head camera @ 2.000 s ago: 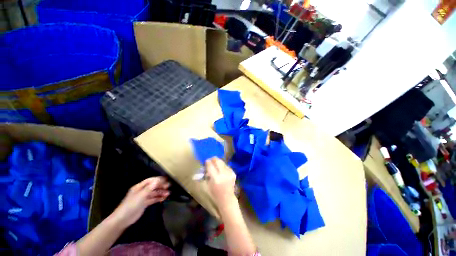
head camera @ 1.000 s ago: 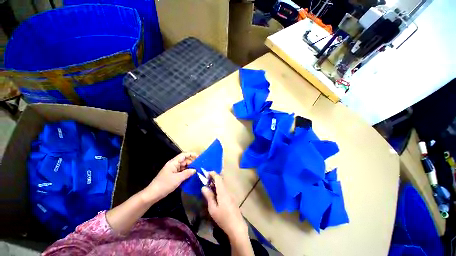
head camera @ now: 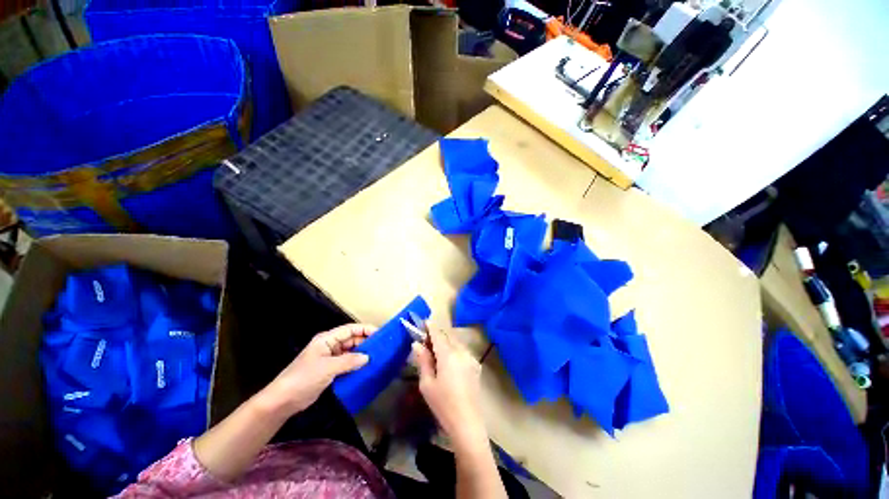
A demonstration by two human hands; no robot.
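Note:
My left hand [head camera: 327, 365] pinches one blue fabric panel [head camera: 375, 367] by its left edge, above my lap at the table's near edge. The panel's plain face shows, and no lettering is visible on it. My right hand [head camera: 446, 375] holds small silver snips [head camera: 416, 327], with the blades pointing up and left at the panel's upper right corner. The snips' handle is mostly hidden in my fingers. A loose heap of blue panels [head camera: 551, 317] lies on the tan table [head camera: 694, 331], with one white logo showing.
An open carton [head camera: 222, 326] of blue panels with white logos stands at the left. A dark crate [head camera: 327, 156] is beside the table. Blue woven bins [head camera: 122, 107] are behind. A black object [head camera: 566, 231] touches the heap. A sewing machine [head camera: 663, 58] stands at the back right.
Earlier my right hand held a panel over the table, away from my left hand. Then both hands met at the panel. Now the panel is turned to a narrower strip, with the snips at its upper corner.

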